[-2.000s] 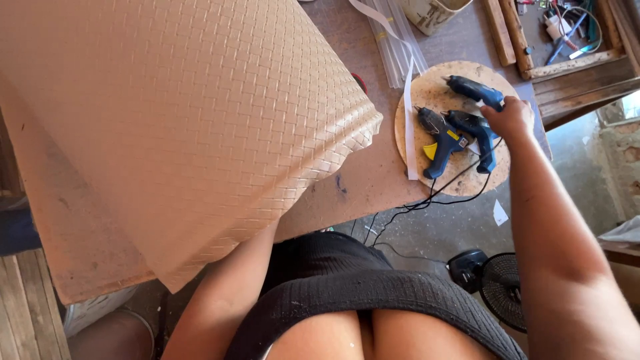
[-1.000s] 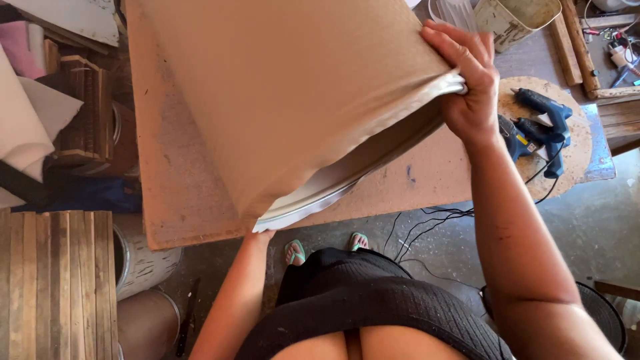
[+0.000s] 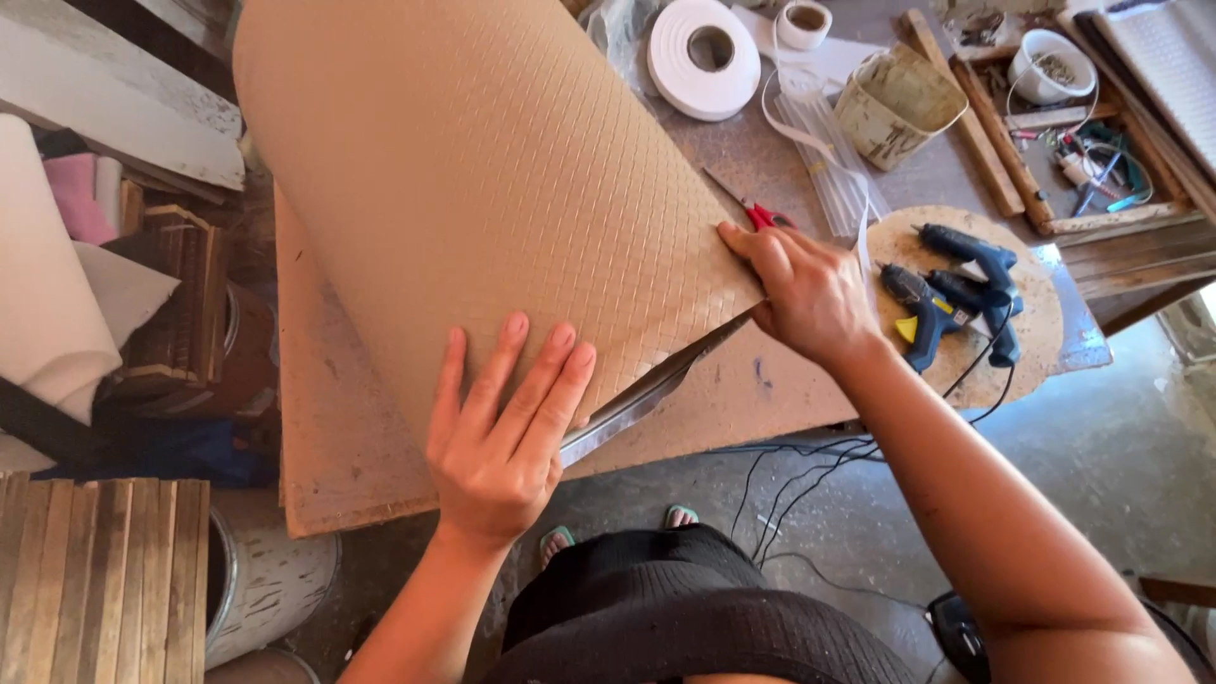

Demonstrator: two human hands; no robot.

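A large cylinder covered in tan woven-pattern sheet material [image 3: 494,190] lies on its side on the wooden table [image 3: 332,456], its near end facing me. My left hand [image 3: 503,427] rests flat on the covering near that end, fingers apart. At the right edge of the same end, my right hand [image 3: 807,285] grips the rim with the thumb over the covering. Between the hands, a light inner rim [image 3: 617,427] shows under the edge. Red-handled scissors [image 3: 765,217] lie just beyond my right hand. Several glue guns [image 3: 959,285] rest on a round board [image 3: 1026,351] to the right.
Behind the cylinder lie a roll of white tape [image 3: 703,59], a smaller roll [image 3: 804,21], clear glue sticks [image 3: 831,171] and a stained plastic container [image 3: 898,109]. A wooden tray [image 3: 1116,223] holds tools. Wooden slats [image 3: 104,579] stand at lower left. Black cables [image 3: 807,484] hang below the table.
My right hand was at a glue gun two seconds ago, then on the cylinder's rim, where it remains. My left hand has moved from the lower rim onto the top of the covering.
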